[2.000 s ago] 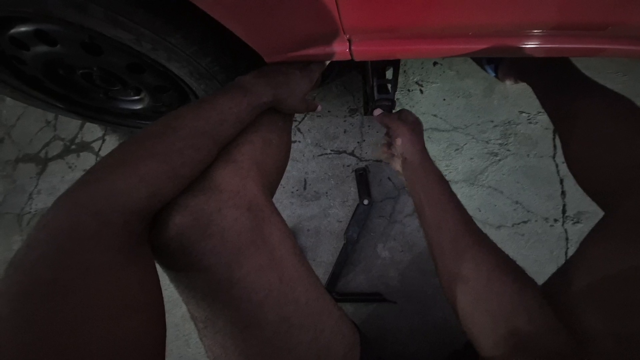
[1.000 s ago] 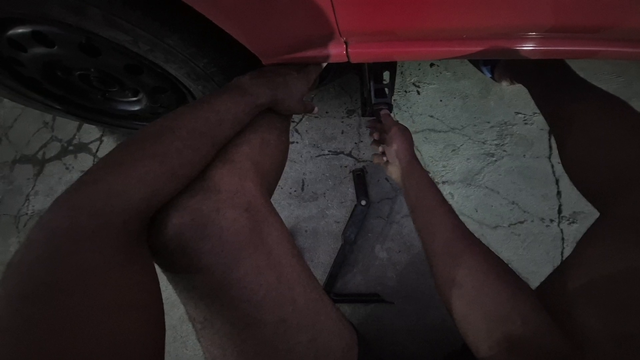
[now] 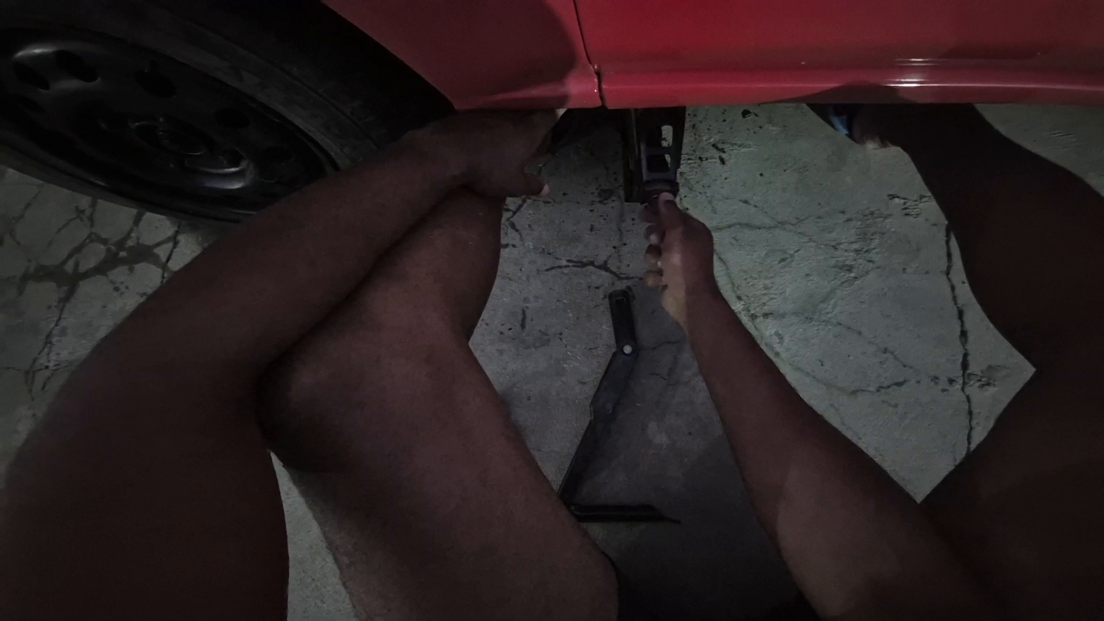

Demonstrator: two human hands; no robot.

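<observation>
A dark metal scissor jack (image 3: 662,159) stands under the sill of a red car (image 3: 776,86). At its near end, the thumb and fingers of my right hand (image 3: 681,250) are closed around the screw end. My left hand (image 3: 509,159) reaches to the sill's lower edge, left of the jack and above my knee; its thumb shows, but most fingers are hidden, so its hold cannot be told. A black folding jack handle (image 3: 611,388), jointed and bent, lies on the concrete between my legs, below my right hand and apart from it.
A black steel car wheel (image 3: 164,129) with its tyre fills the upper left. My bent legs flank the work, and my right foot (image 3: 871,129), with a blue strap, is partly beneath the sill. The concrete floor (image 3: 828,285) is cracked. The light is dim.
The fingers of my right hand have shifted about the jack's screw end, the hand dipping a little and rising again. My left hand and the folding handle have stayed in place.
</observation>
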